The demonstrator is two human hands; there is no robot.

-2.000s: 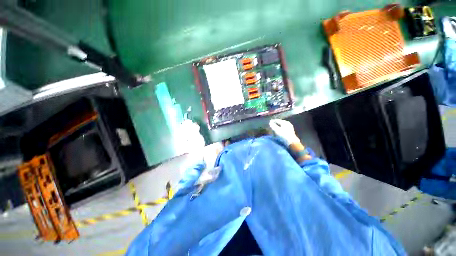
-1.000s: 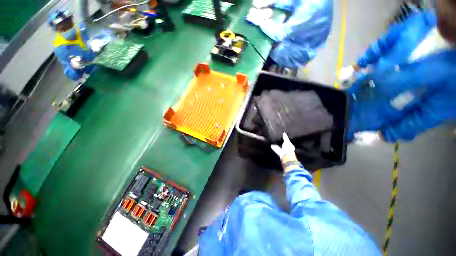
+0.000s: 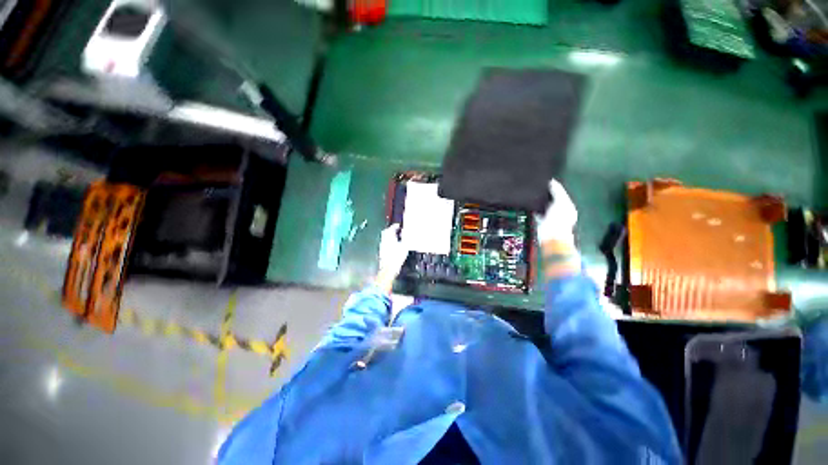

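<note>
The circuit board (image 3: 490, 259) lies in its dark carrier with a reddish rim (image 3: 394, 204) on the green bench, with a white rectangle at its left and orange blocks beside it. My right hand (image 3: 558, 218), in a white glove, holds a dark flat plate (image 3: 517, 136) by its near right corner. The plate is above the board and hides part of its far side. My left hand (image 3: 392, 250), also gloved, is at the carrier's left edge; whether it grips the carrier is too blurred to tell.
Teal strips (image 3: 336, 218) lie left of the board. A black bin (image 3: 236, 213) with an orange cut-out plate (image 3: 103, 254) stands far left. An orange ribbed tray (image 3: 699, 250) lies on the bench at right, with another black bin (image 3: 744, 395) below it.
The view has swung back to the board. My right hand, a second ago over the dark pieces in the right bin, now holds a dark plate above the board. My left hand has come into view.
</note>
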